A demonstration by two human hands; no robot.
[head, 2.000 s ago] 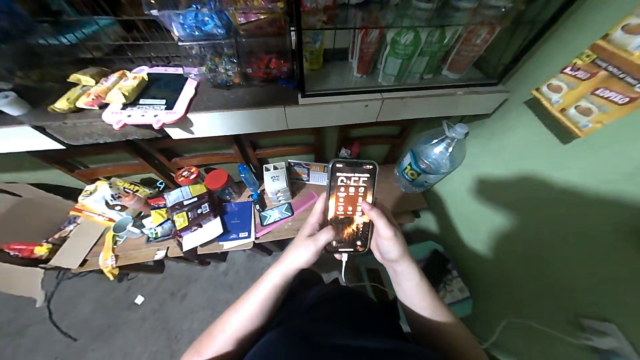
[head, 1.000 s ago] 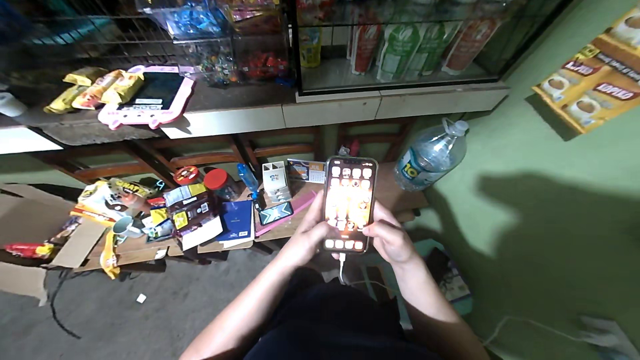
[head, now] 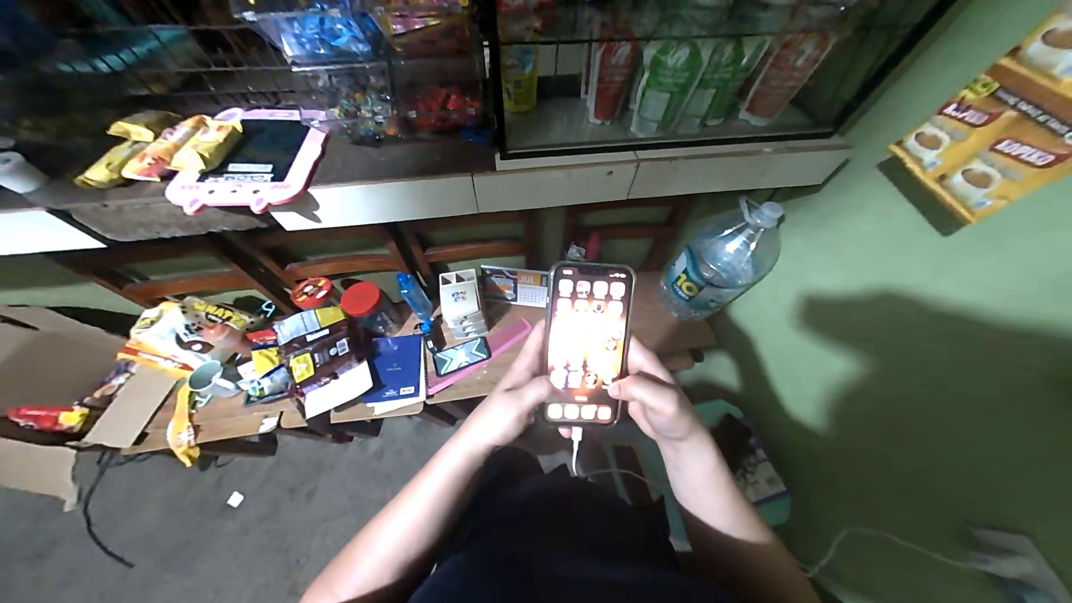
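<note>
A smartphone [head: 589, 343] stands upright between my hands near the middle of the view, its lit screen showing rows of app icons. My left hand [head: 515, 394] grips its left edge, thumb at the lower left of the screen. Around the right edge is my right hand [head: 657, 394], with the thumb at the lower right of the screen. A white charging cable [head: 576, 452] is plugged into the bottom of the phone. Behind the phone lies a wooden bench [head: 502, 368] bearing a second phone [head: 461, 356], a blue notebook [head: 396, 368] and a small desk calendar [head: 517, 286].
A large plastic water bottle [head: 720, 264] stands at the bench's right end. Snack packs, a mug [head: 213, 381] and a red-lidded jar [head: 368, 308] crowd the left. Above is a counter [head: 402, 180] with a pink-framed tablet [head: 260, 159] and a glass case. Coffee sachets [head: 988, 146] hang on the green wall.
The phone's screen has gone from a clock display with icons to rows of app icons. Both hands keep their hold on the phone, with only slight thumb movement.
</note>
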